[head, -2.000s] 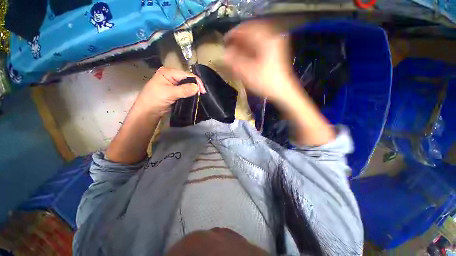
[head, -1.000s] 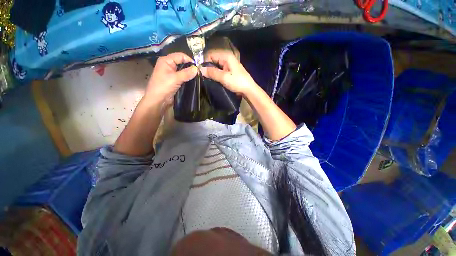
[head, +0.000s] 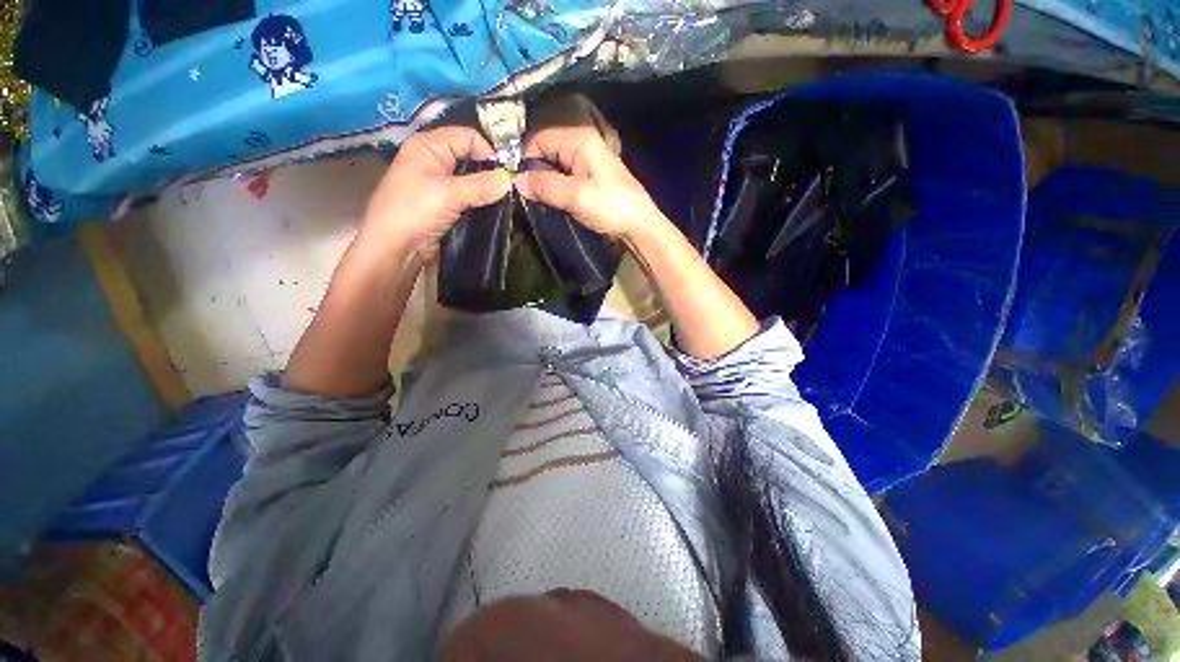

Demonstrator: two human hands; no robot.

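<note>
A black shiny panel [head: 475,263] hangs over the lap below both hands, its two sides spread apart with a dark olive inner face between them. My left hand [head: 447,188] pinches the panel's top end from the left. My right hand [head: 579,181] pinches it from the right. The fingertips of both hands nearly meet just below a small pale upright jig [head: 501,123] at the table edge. A thin gold line shows under the fingertips. Whether a slider is there is too small to tell.
The table cover [head: 349,78] is blue with cartoon figures. Black panels lie on it at the upper left. Red scissors handles [head: 968,18] lie at the table's right edge. A deep blue bin [head: 958,259] with black panels stands right of the knees. A pale speckled board [head: 278,285] is at left.
My right hand, raised and blurred two seconds ago, came down to the panel's top beside my left hand. Since one second ago both hands stay there, and the panel's sides have spread wider apart.
</note>
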